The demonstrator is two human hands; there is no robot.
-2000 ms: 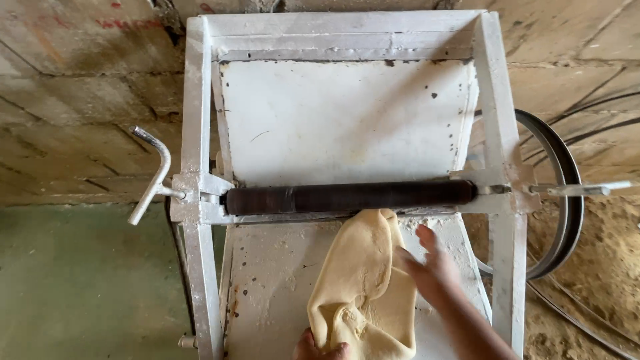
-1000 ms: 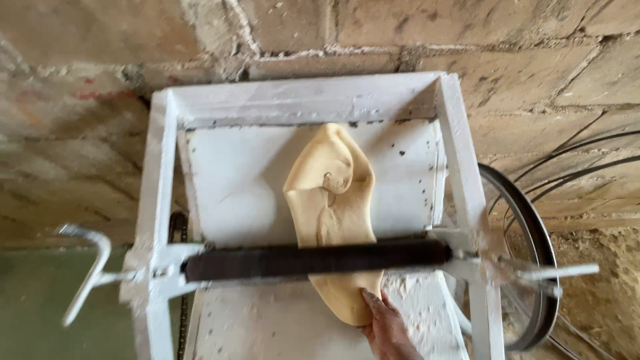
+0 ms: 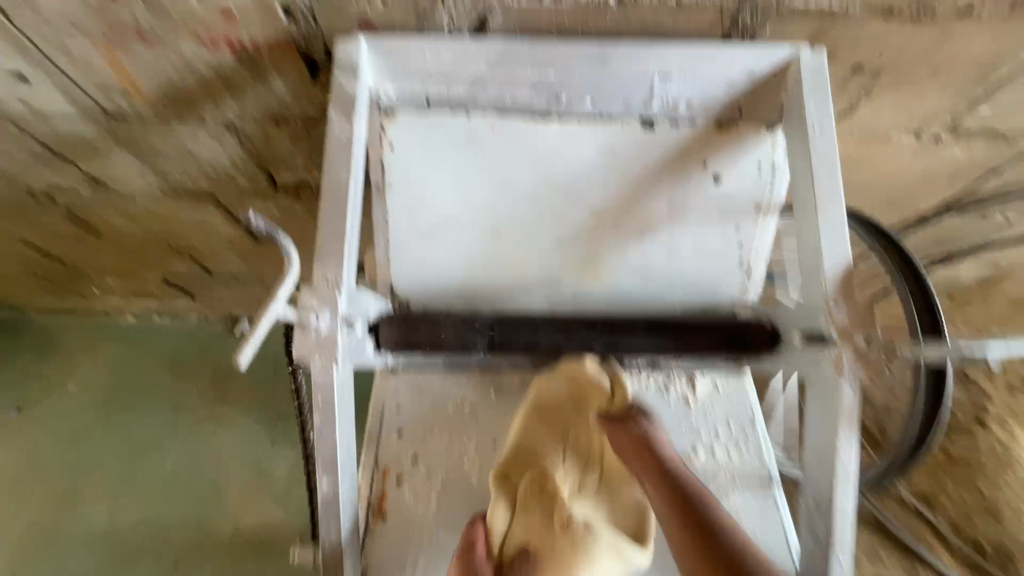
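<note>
A folded slab of pale dough (image 3: 564, 472) lies on the lower tray (image 3: 432, 448) of a white-painted metal dough sheeter, its far tip close to the dark roller (image 3: 576, 334). My right hand (image 3: 632, 428) grips the dough's upper right edge. At the bottom edge of the view, my left hand (image 3: 474, 548) holds its lower left side; part of that hand is hidden or out of frame. Beyond the roller, the upper white plate (image 3: 560, 208) slopes up with a shadow across it.
A bent crank handle (image 3: 276, 296) sticks out left of the frame. On the right are a large belt wheel (image 3: 920, 352) and a metal rod (image 3: 984, 350). A chain (image 3: 302, 432) runs down the left side. Behind the machine stands a rough block wall (image 3: 160, 160).
One second ago the dough lay under the roller and up the far plate, with one hand at its near end. Now it is on the near side, with both hands on it.
</note>
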